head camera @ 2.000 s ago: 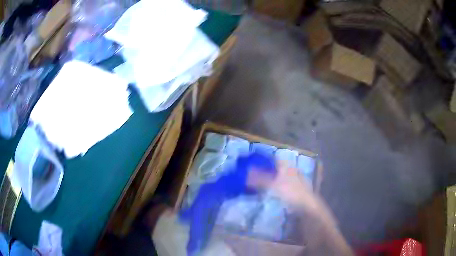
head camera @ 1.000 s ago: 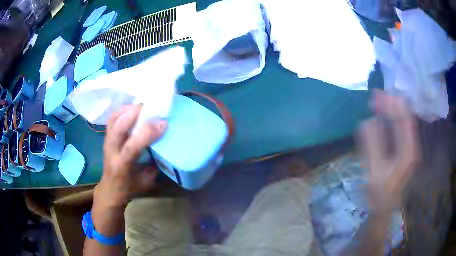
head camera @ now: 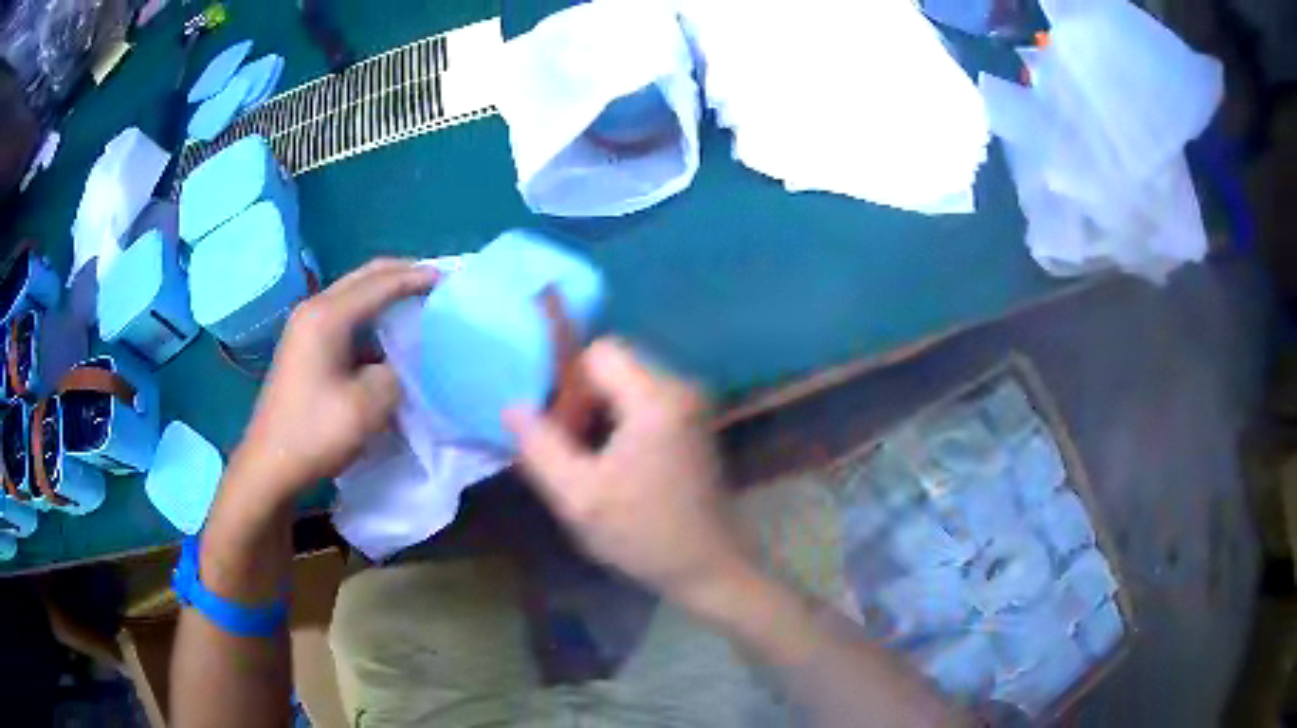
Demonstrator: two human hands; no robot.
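Note:
A light-blue speaker (head camera: 491, 334) is held over the bench's front edge, blurred. A thin white bag (head camera: 406, 491) hangs below and behind it. My left hand (head camera: 334, 377) holds the bag and the speaker's left side; a blue band is on that wrist. My right hand (head camera: 626, 455) grips the speaker's lower right side near its brown strap (head camera: 566, 356), with motion blur. Whether the speaker is partly inside the bag is hard to tell.
Finished-looking speakers (head camera: 235, 270) and open-fronted housings (head camera: 100, 413) stand at bench left. White bags (head camera: 854, 100) and a bag with a speaker inside (head camera: 612, 135) lie at the back. An open carton (head camera: 1102, 533) of bagged speakers is at lower right.
The speaker has been lifted from beside the bag into both hands. My right hand has moved left from the bench's right side to the speaker. The bag now hangs lower.

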